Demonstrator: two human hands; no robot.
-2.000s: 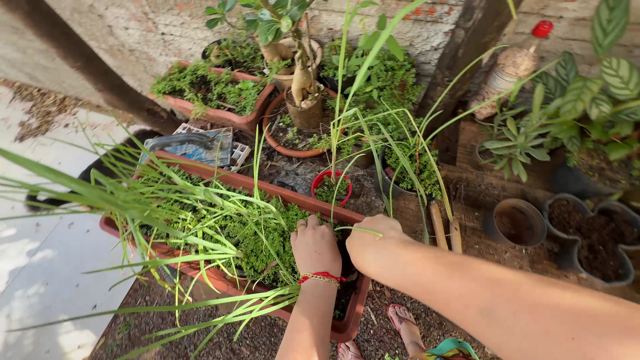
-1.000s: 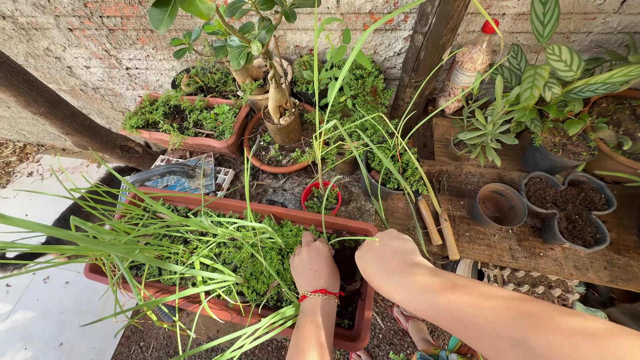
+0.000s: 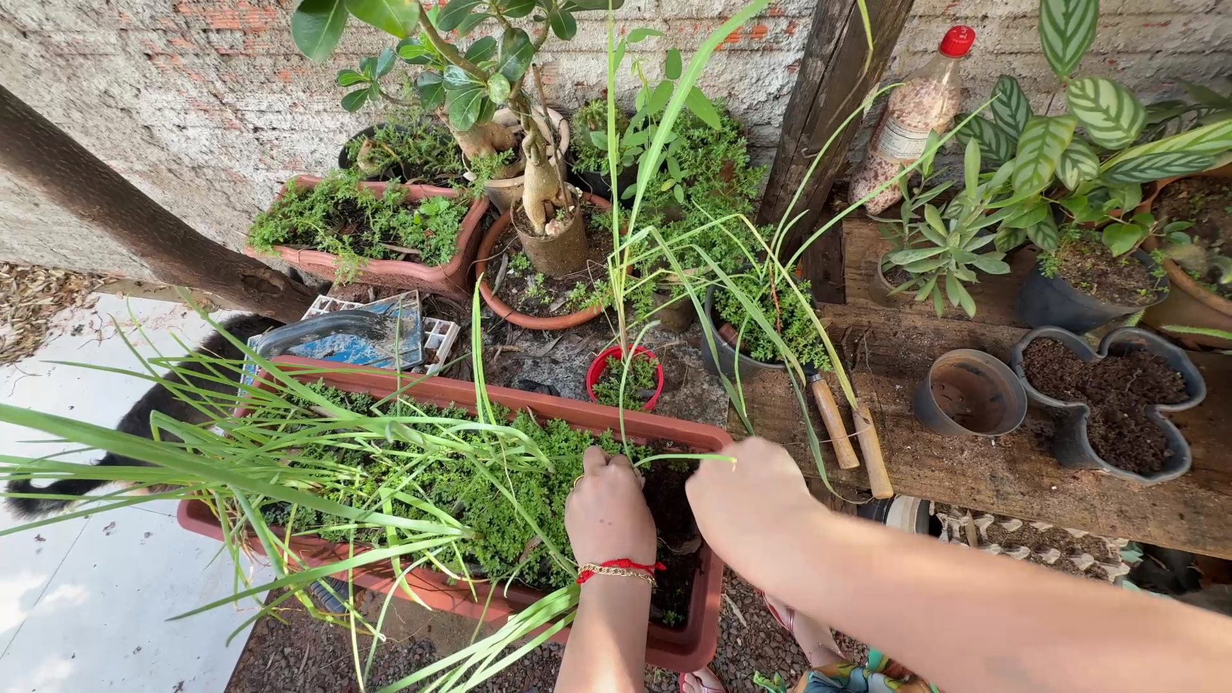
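Observation:
A long terracotta-coloured plastic planter holds low leafy greens and long, thin green leaves that spill over its left side. My left hand, with a red and gold bracelet at the wrist, is over the planter's right part, its fingertips bent down at the edge of the greens beside dark soil. My right hand is above the planter's right end, fingers curled around a thin green leaf whose tip shows by the knuckles. My left fingertips are hidden.
Two wooden-handled tools, an empty plastic pot and a soil-filled lobed pot sit on the wooden bench. Behind the planter are a small red pot and several potted plants. A dark-furred animal is at left, near a slanting trunk.
The view has tilted and shifted. Both hands stay at the planter's right part, the left among the greens and the right beside it; no clear change in what they hold.

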